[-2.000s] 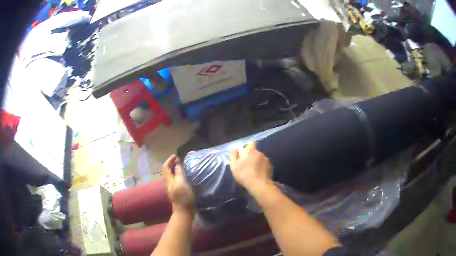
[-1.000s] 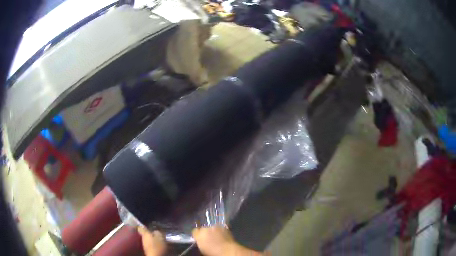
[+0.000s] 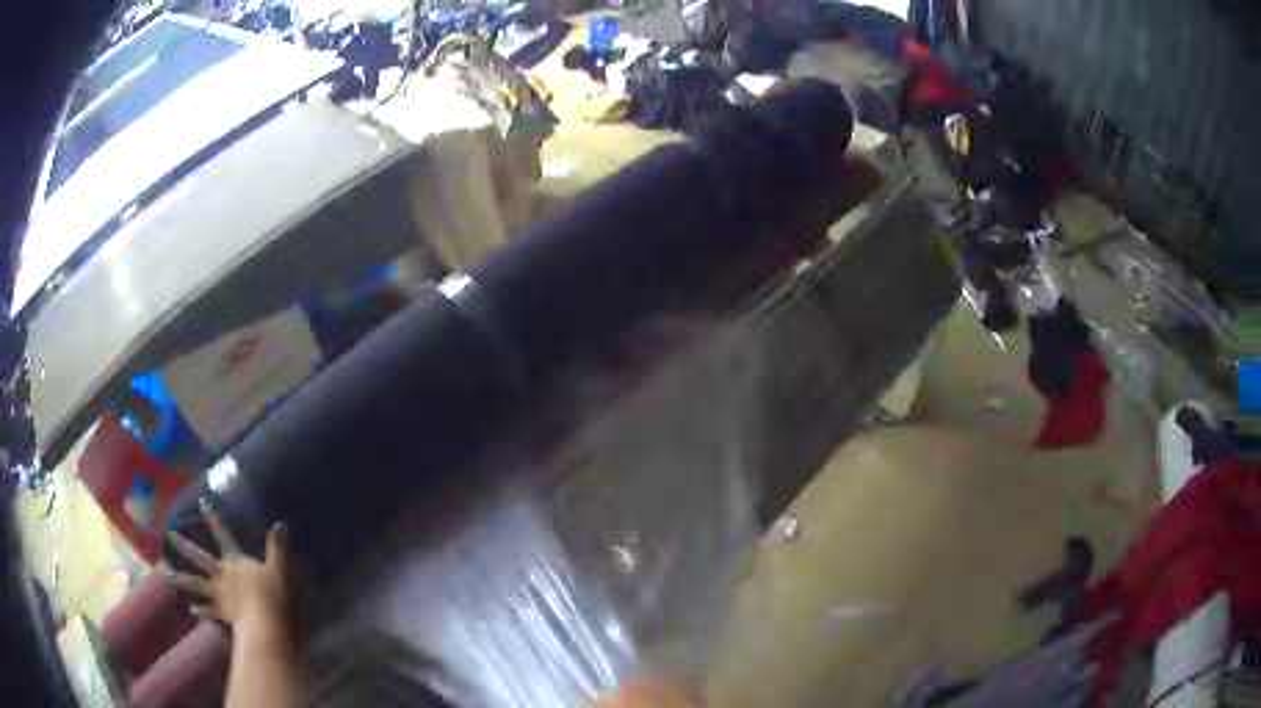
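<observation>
A thick black fabric roll (image 3: 415,374) lies diagonally on the dark-red rollers (image 3: 173,664), with shiny bands of clear tape (image 3: 221,476) around it. My left hand (image 3: 246,574) rests with spread fingers on the near left end of the roll. My right hand (image 3: 650,692) is at the bottom edge, cut off and blurred, at bunched clear plastic wrap (image 3: 519,602). The wrap stretches from the roll's lower side to this hand. The right fingers are hidden.
A grey-topped table (image 3: 208,249) stands beyond the roll, with a white box (image 3: 242,371) and a red stool (image 3: 118,477) beneath. Dark scraps and a red cloth (image 3: 1076,401) lie on the floor at right. Red fabric (image 3: 1189,567) is at lower right.
My left hand has let go of the wrap and moved onto the roll's end. The wrap has come off the roll's near end and is pulled toward the bottom edge. The view has shifted.
</observation>
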